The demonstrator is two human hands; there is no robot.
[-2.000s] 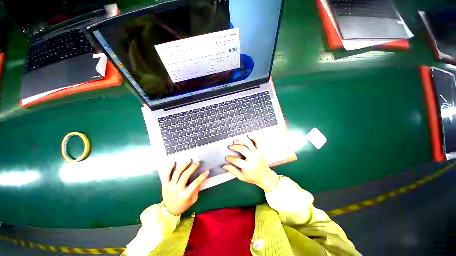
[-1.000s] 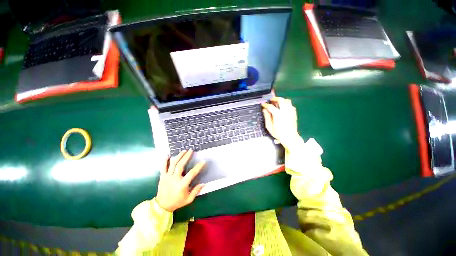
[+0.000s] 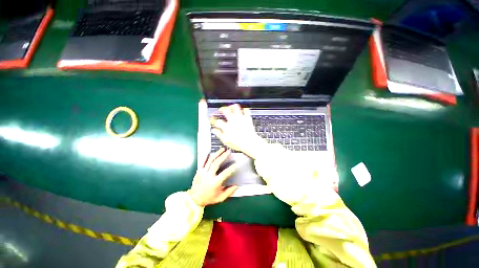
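Note:
An open silver-grey laptop [image 3: 332, 131] lies before me on the green bench. Its screen [image 3: 215, 68] shows a dark menu with yellow and blue tabs and a white keyboard test window [image 3: 278, 67] with a green strip. My right hand [image 3: 236, 129] reaches across to the upper left of the keyboard [image 3: 294, 128], fingers on or just above the keys. My left hand [image 3: 211, 180] rests at the left of the touchpad [image 3: 244, 171], fingertips near the lowest keys. Both hands hold nothing. My right forearm hides part of the deck.
A yellow tape roll [image 3: 121, 122] lies left of the laptop and a small white block [image 3: 361, 174] to its right. Other laptops on orange-red trays stand at back left [image 3: 113, 65] and back right [image 3: 444, 97]. Another tray edge [image 3: 473, 178] shows at the far right.
My right hand has moved from the keyboard's right side to its upper left. The display has changed from the desktop with a dialog to the dark menu with a test window. The view has shifted.

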